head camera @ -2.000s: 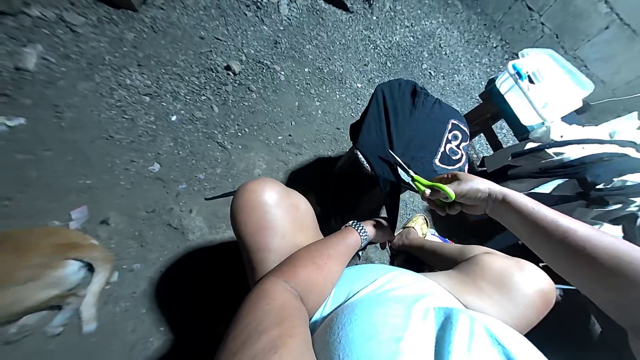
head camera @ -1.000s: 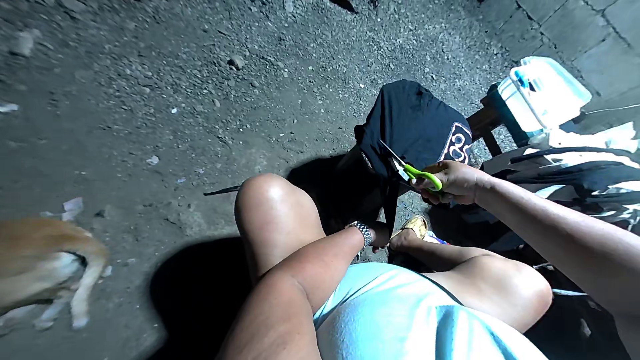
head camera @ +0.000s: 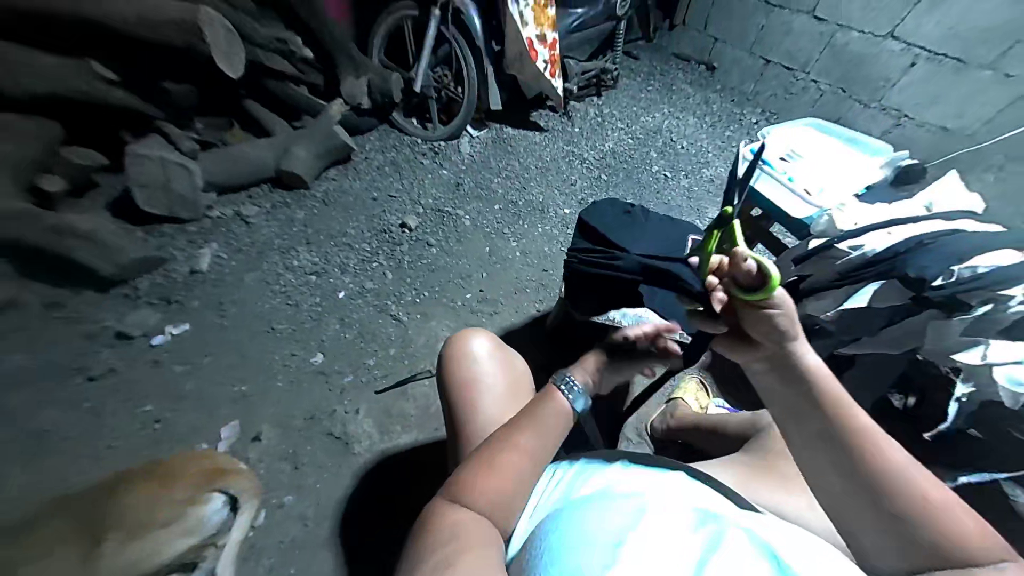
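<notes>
My right hand holds green-handled scissors, their blades pointing up and a little apart. Dark fabric is bunched against the same hand. That black cloth lies draped over a support in front of me. My left hand, with a metal watch on its wrist, is blurred near the cloth's lower edge; its fingers look spread, and nothing shows in them. A dark strip hangs down between my two hands.
At right is a heap of black and white fabric, with a white plastic container behind it. Cut logs lie upper left, near a motorcycle wheel. A tan dog is at lower left, a block wall at upper right.
The view has tilted up, showing logs and a motorcycle. The scissors have turned to point upward. The black cloth, earlier hanging with its printed mark in sight, is now gathered toward my right hand.
</notes>
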